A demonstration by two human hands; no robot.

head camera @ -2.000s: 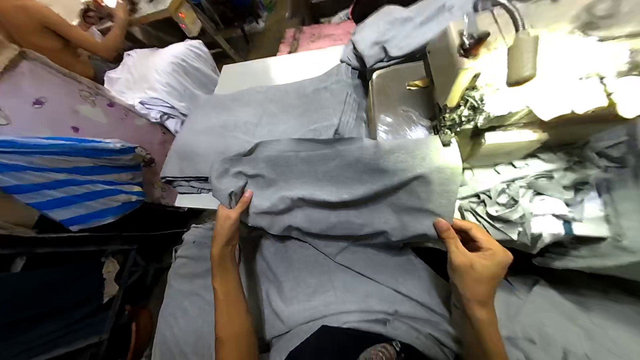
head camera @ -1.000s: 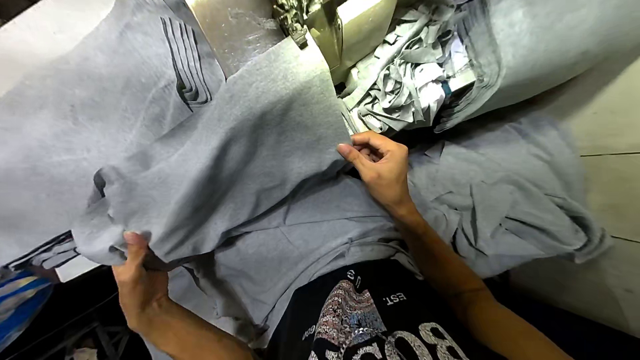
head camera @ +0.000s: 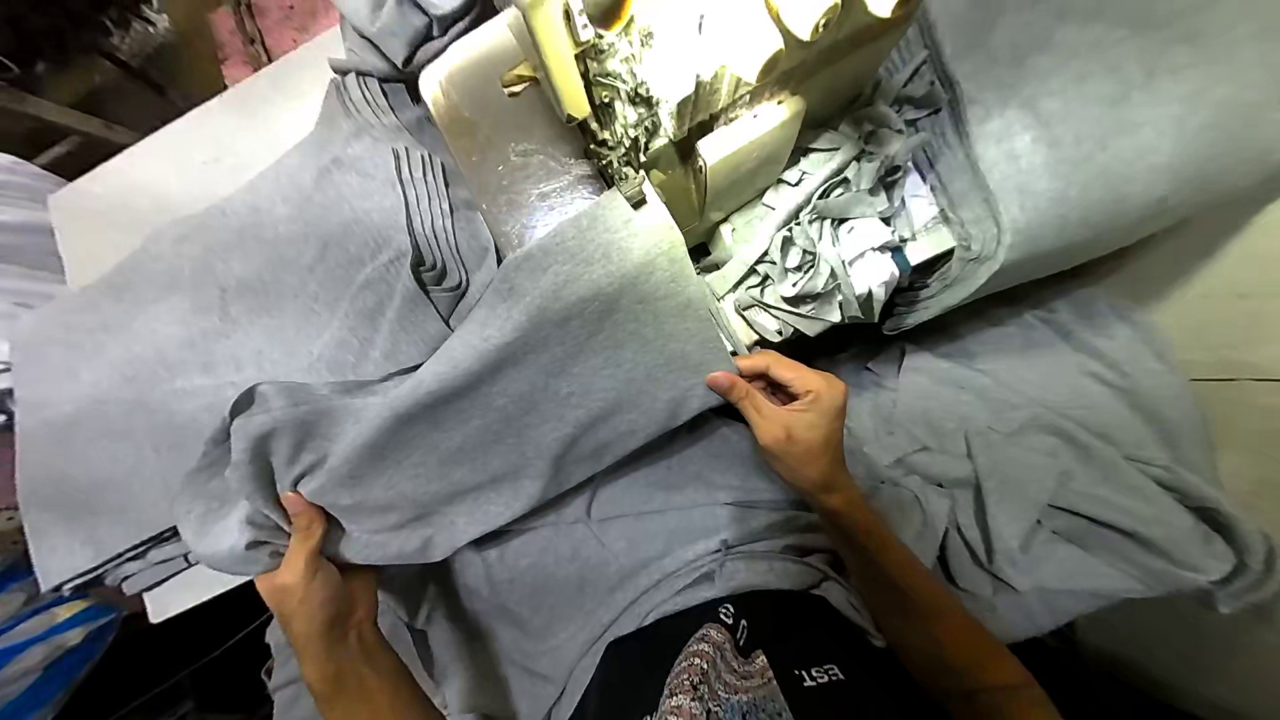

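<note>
A grey fabric panel (head camera: 540, 370) runs from lower left up to the needle and presser-foot area of an overlock sewing machine (head camera: 700, 120). My left hand (head camera: 320, 590) grips the bunched lower-left end, thumb on top. My right hand (head camera: 790, 410) pinches the panel's right edge between thumb and fingers, a little below the machine. The panel's upper end lies at the presser foot, which is partly hidden by glare and lint. More grey fabric (head camera: 640, 510) lies across my lap under the panel.
Stacked grey fabric pieces (head camera: 230, 290) cover the white table (head camera: 190, 140) on the left. Fabric scraps (head camera: 820, 240) are heaped right of the machine, beside another folded grey stack (head camera: 1090, 130). Loose grey fabric (head camera: 1040, 470) spreads at the right. A blue-and-white striped cloth (head camera: 60, 640) is at lower left.
Since the oldest frame the panel has turned from roughly level to slanting, its left end now lower with my left hand. Both hands keep their hold. The view has shifted and rotated noticeably between frames.
</note>
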